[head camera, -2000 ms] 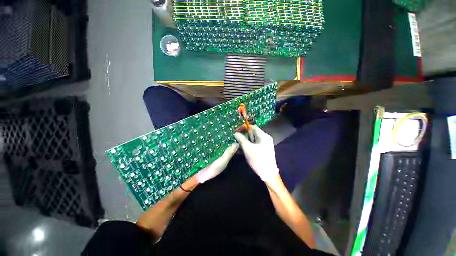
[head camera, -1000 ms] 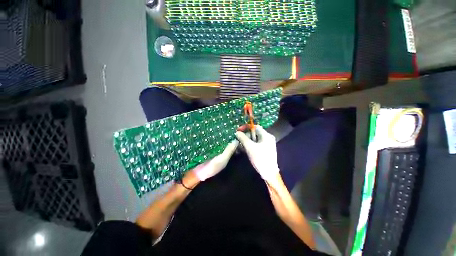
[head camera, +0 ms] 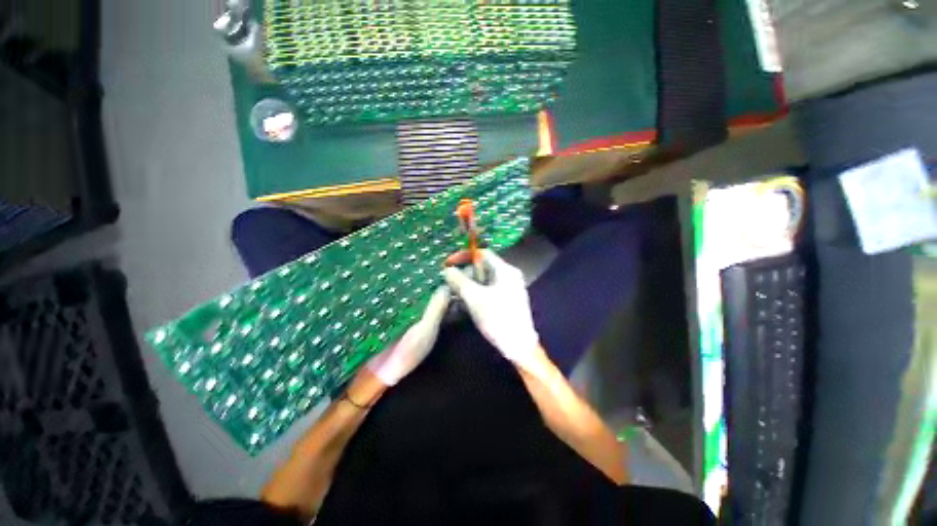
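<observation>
A long green keyboard PCB is held tilted above my lap, its left end lower and nearer me. My gloved left hand grips its near edge, fingers partly hidden beneath it. My gloved right hand is shut on a thin orange-handled tool over the right part of the board. The tool's tip is too blurred to tell. A PCB stack lies on the green-matted bench ahead.
A small clear cup and a bottle stand left of the stack. A black ribbed strip lies at the bench edge. Black crates are on the left. A computer keyboard and white paper are on the right.
The view has shifted, so bench and hands sit further left in the picture. The board's left end tilts lower than a second ago. Both hands keep their grips.
</observation>
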